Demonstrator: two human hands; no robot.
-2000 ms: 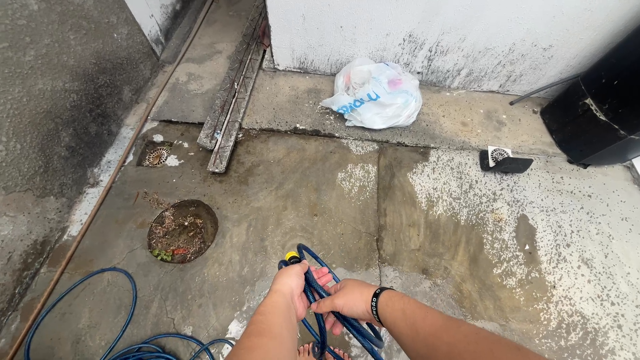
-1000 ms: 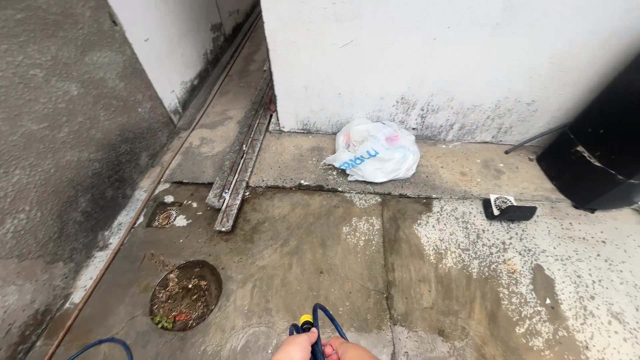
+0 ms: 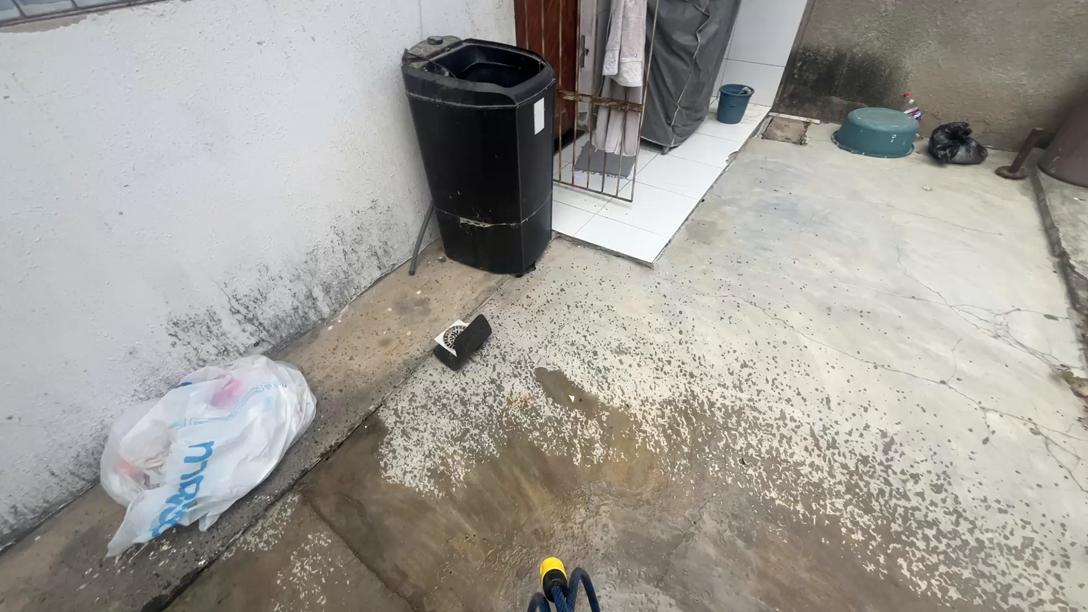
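Observation:
The yellow-and-black connector (image 3: 552, 573) of a blue hose stands up at the bottom edge of the head view, a little right of the middle. Beside it rise loops of the blue hose (image 3: 583, 581), cut off by the frame. Neither of my hands shows; whatever holds the hose is below the view. Wet, speckled concrete lies beyond the connector. On it, further off, a white drain grate (image 3: 453, 337) rests against a black piece (image 3: 473, 337).
A filled white plastic bag (image 3: 208, 442) lies by the wall at left. A black washing tub (image 3: 480, 153) stands near a barred metal gate (image 3: 599, 144). Further back are a blue bucket (image 3: 733, 104), an upturned green basin (image 3: 877, 133) and a black bag (image 3: 957, 144).
The view has swung right and up, bringing the gate and basin into sight. Both hands, seen on the hose before, have left the frame; only the connector and hose loops remain.

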